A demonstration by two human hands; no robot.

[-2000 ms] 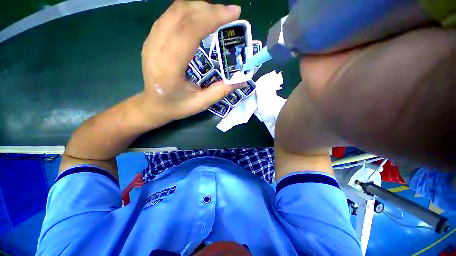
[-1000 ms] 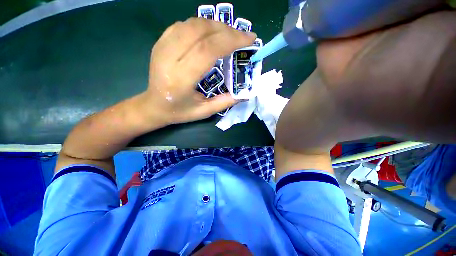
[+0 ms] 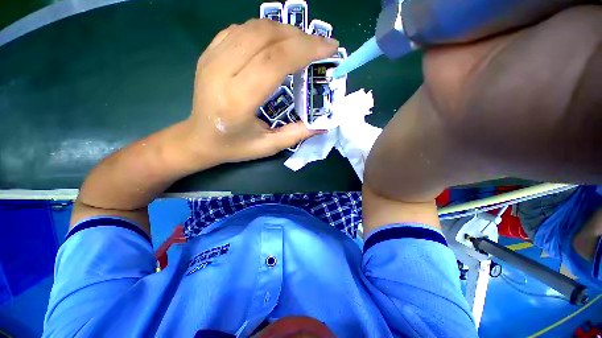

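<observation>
My left hand (image 3: 241, 99) grips a white adapter housing (image 3: 321, 96) between thumb and fingers, its open side facing up and the dark circuit board inside showing. My right hand (image 3: 488, 99), large and blurred near the camera, is closed around the grey-blue glue gun (image 3: 475, 20). The gun's light-blue nozzle (image 3: 360, 57) reaches to the upper right part of the housing's opening. White material shows inside the housing near the tip. Whether the tip touches it I cannot tell. Other open housings (image 3: 277, 105) lie beneath and beside my left hand, partly hidden by it.
Crumpled white wipes (image 3: 356, 125) lie right of the held housing on the dark green worktop (image 3: 86, 99). More housings (image 3: 296, 14) stand beyond my left hand. A white-framed stand (image 3: 485, 264) is at the lower right. Part of a person in blue (image 3: 571, 224) shows at the right edge.
Since two seconds ago, the held housing has moved slightly down and right, and housings beyond my hand have come into view. In the last second the nozzle has shifted slightly up along the housing.
</observation>
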